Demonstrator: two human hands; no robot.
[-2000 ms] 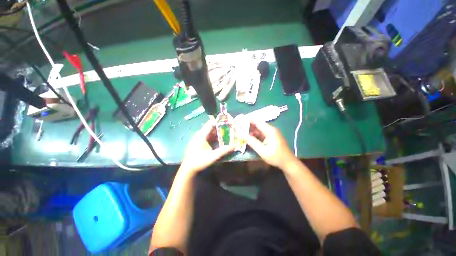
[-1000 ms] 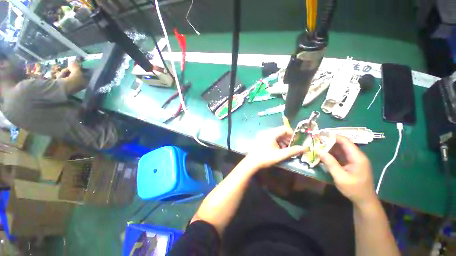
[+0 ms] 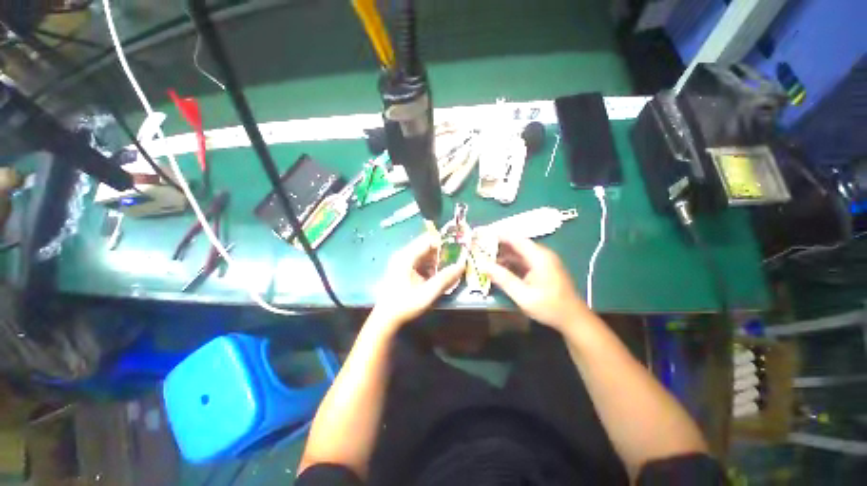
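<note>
My left hand (image 3: 411, 280) holds a shell with a green circuit board (image 3: 451, 252) in it, at the bench's front edge. My right hand (image 3: 537, 280) holds a white housing half (image 3: 482, 266) beside it. The two parts are side by side and open; reddish wires seem to run near their top, but the detail is blurred. A black hanging electric screwdriver (image 3: 412, 142) points down just above my left hand. A closed white handheld device (image 3: 532, 223) lies behind my right hand.
White shells (image 3: 501, 166) are heaped behind the hands. A smartphone (image 3: 587, 142) with a white cable (image 3: 596, 252) and a soldering station (image 3: 668, 152) stand right. A black tray (image 3: 299, 195), dark pliers (image 3: 202, 228) and a hanging white cable (image 3: 181, 180) are left. A blue stool (image 3: 214, 399) is below.
The view swung left and then back right. Both hands keep hold of the shell parts, which stay apart side by side. The device behind my right hand still lies there.
</note>
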